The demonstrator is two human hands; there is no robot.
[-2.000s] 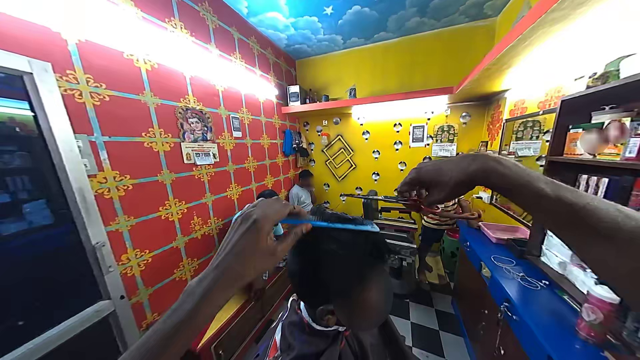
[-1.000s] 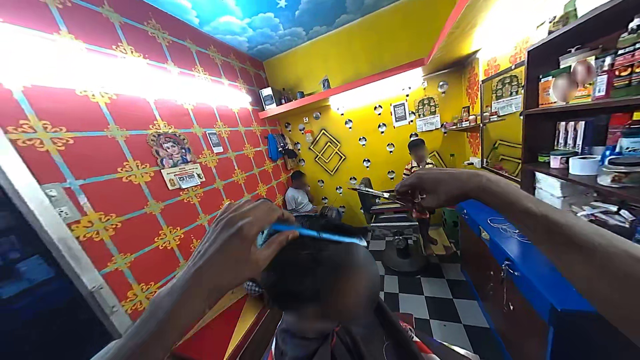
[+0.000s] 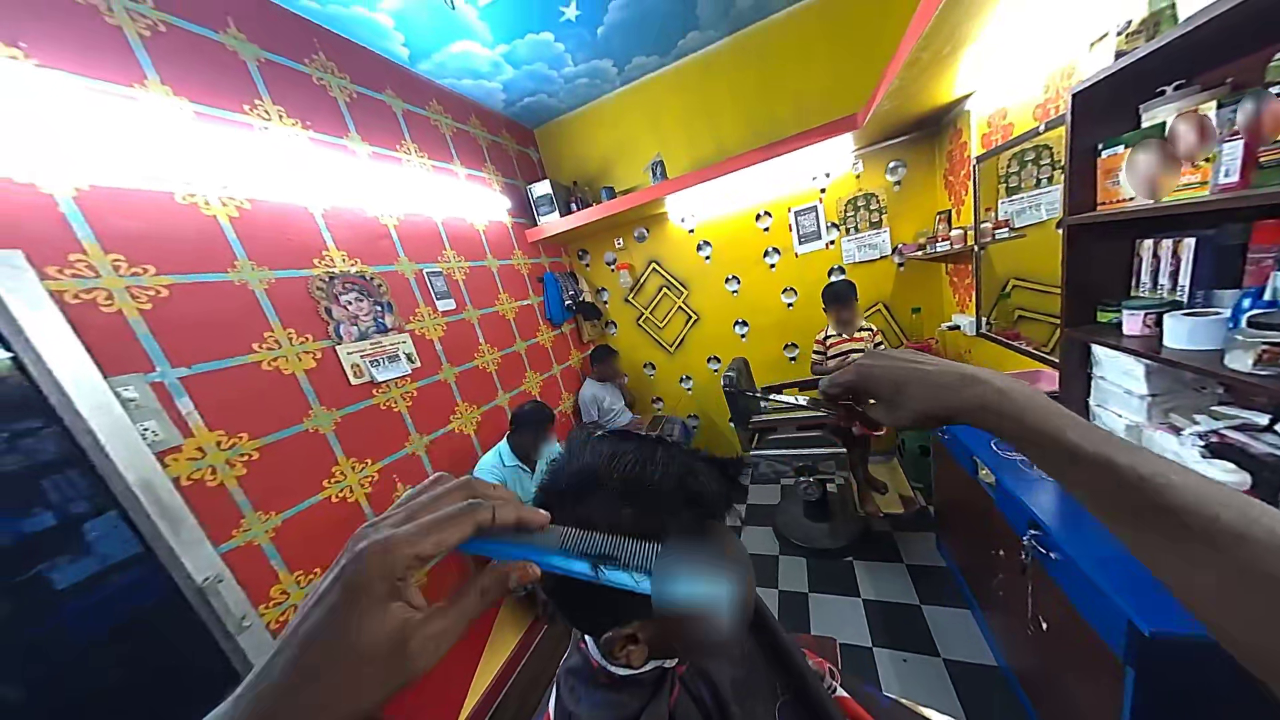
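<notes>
My left hand (image 3: 430,570) pinches one end of a blue comb (image 3: 600,560) between thumb and fingers. The comb lies against the side of a seated person's head, above the ear, with its teeth upward in the dark hair (image 3: 640,480). A dark cape (image 3: 620,690) covers the person's shoulders. To the right of the head, my right hand (image 3: 880,388) holds scissors (image 3: 790,400) in the air, blades pointing left, apart from the hair. Whether the blades are parted I cannot tell.
A barber chair (image 3: 742,400) stands behind, with a person in a striped shirt (image 3: 845,345) beside it. Two people sit by the red wall (image 3: 290,310). At right are a blue counter (image 3: 1100,570) and a dark shelf (image 3: 1150,212) with jars and boxes.
The comb has moved from the top of the head down to its side, its teeth now showing. My right hand still holds the scissors away from the head. The view has shifted.
</notes>
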